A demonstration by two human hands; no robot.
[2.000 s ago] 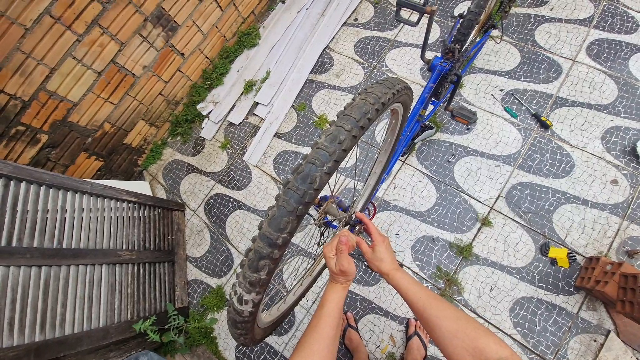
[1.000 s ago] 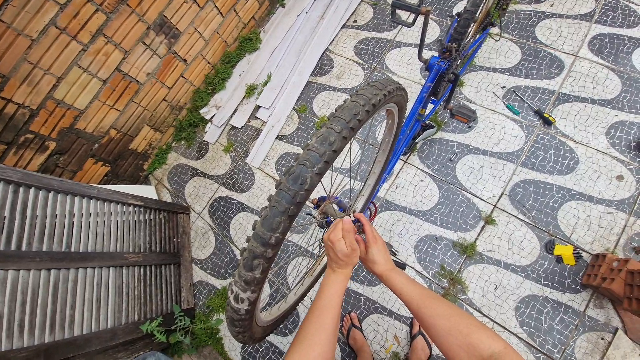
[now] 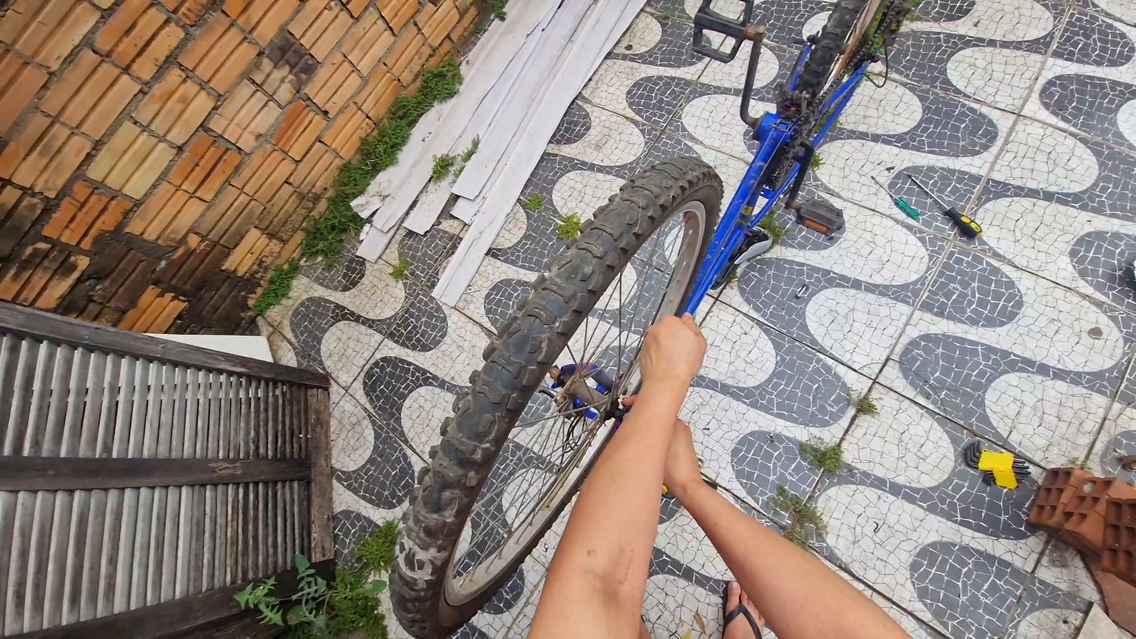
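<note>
A blue bicycle stands upside down, its knobbly front tyre point(image 3: 532, 355) nearest me. My left hand point(image 3: 674, 351) is closed around the blue frame tube point(image 3: 732, 226) just beyond the wheel's near side. Below it, my right hand point(image 3: 679, 457) is beside the wheel hub point(image 3: 615, 410), partly hidden behind my left forearm; a finger reaches toward the hub, and I cannot tell what the hand holds. A bit of yellow shows beside that hand. Through the spokes, blue and metal bicycle parts point(image 3: 586, 386) are visible lower down.
Two screwdrivers, one green-handled point(image 3: 905, 208) and one yellow-black point(image 3: 962, 222), lie on the mosaic paving. A yellow hex key holder point(image 3: 999, 466) lies near hollow bricks point(image 3: 1083, 519) at right. White boards point(image 3: 506, 151), a brick wall point(image 3: 160, 133) and a slatted wooden shutter point(image 3: 160, 479) are at left.
My left hand has moved from the hub up to the blue frame tube and grips it. The hands were together at the hub before; my right hand remains low, near it.
</note>
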